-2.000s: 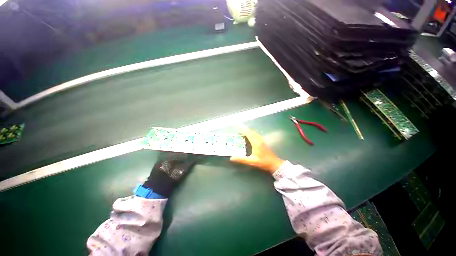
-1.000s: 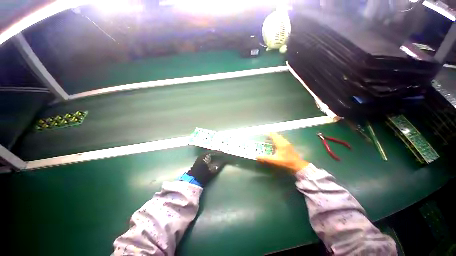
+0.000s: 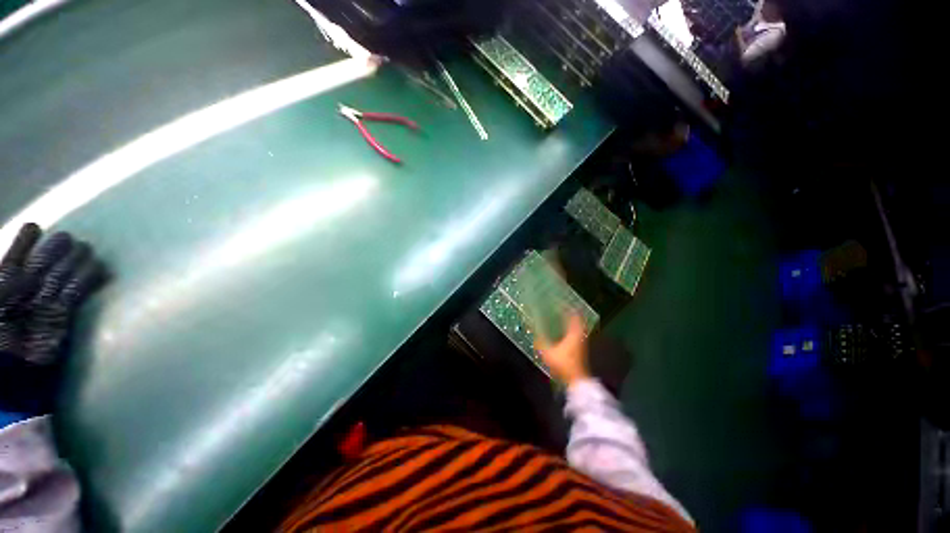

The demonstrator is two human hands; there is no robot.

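My right hand [image 3: 566, 349], bare, is low at the right beyond the bench edge. Its fingers are on a motion-blurred green PCB panel [image 3: 544, 289], held over or against the stacked PCB panels [image 3: 507, 304]; whether the two touch is hard to tell. My left hand [image 3: 44, 297], in a black knit glove, is at the left edge of the picture over the green bench. Its fingers are apart and it holds nothing; its wrist is partly in shadow.
Red-handled pliers [image 3: 377, 125] lie open on the bench [image 3: 260, 281]. A thin strip [image 3: 461, 100] and more boards [image 3: 523, 81] lie at the bench's rear right. Further panels [image 3: 625, 258] sit beyond the edge. Blue bins [image 3: 797, 349] stand at far right. A person [image 3: 763, 36] is at upper right.
The view has swung right and down. The board strip over the belt rail is gone from there; my right hand has moved to the stack beyond the bench edge. My left hand is apart from it.
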